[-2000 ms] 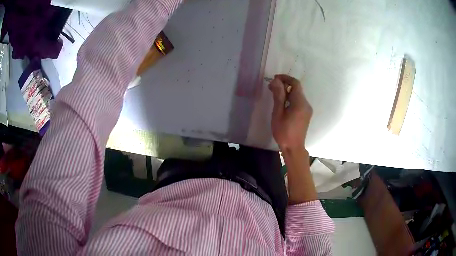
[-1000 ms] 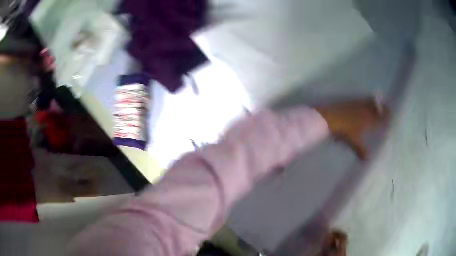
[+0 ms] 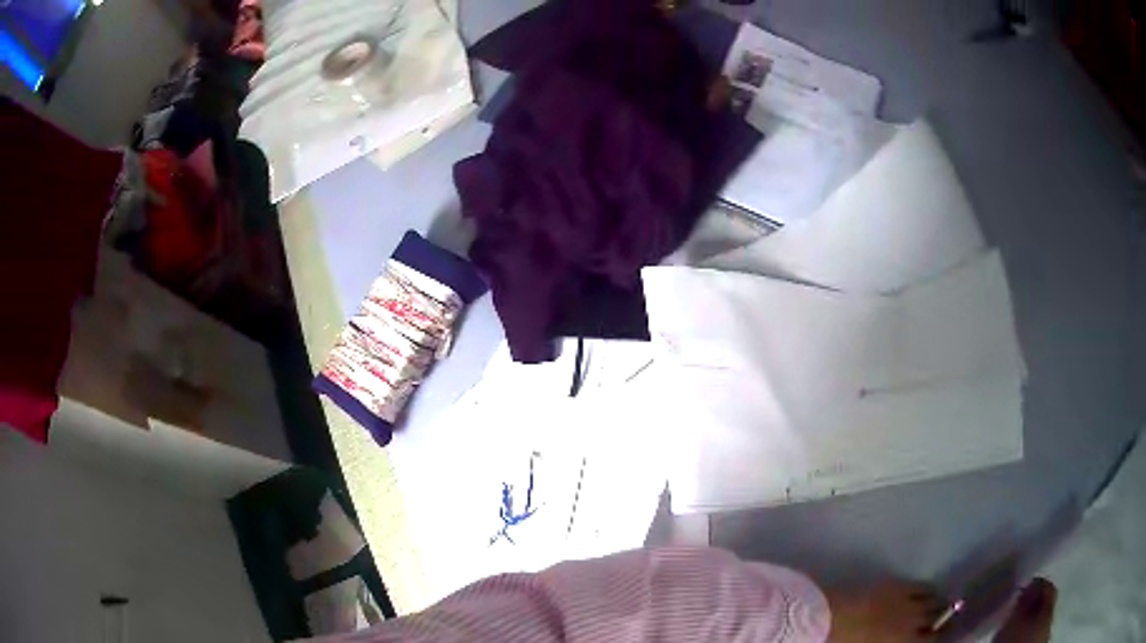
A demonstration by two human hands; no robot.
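Note:
My left hand (image 3: 886, 617) is low at the right, cut off by the bottom edge. A short white stick with a pinkish tip (image 3: 949, 615) shows between its fingers. A brown fingertip shape (image 3: 1031, 615) is just right of it; I cannot tell which hand it belongs to. A faint mauve strip, likely the clear ruler (image 3: 1005, 572), lies by the fingers. White pattern sheets with ruled lines (image 3: 867, 389) overlap on the table beyond the sleeve. A white paper with blue scribble (image 3: 513, 513) lies left of them. A dark purple garment (image 3: 591, 163) is heaped behind.
A wrapped bundle with navy ends (image 3: 392, 333) lies near the table's left edge (image 3: 358, 502). A clear bag with a round roll (image 3: 349, 59) is at the upper left. Printed sheets (image 3: 804, 101) lie right of the garment. Red cloth (image 3: 50, 264) hangs at far left.
The view has swung left, bringing the garment, bundle and pattern sheets into the middle. The main sheet, my left hand and the ruler have shifted toward the lower right; the wooden block has left view.

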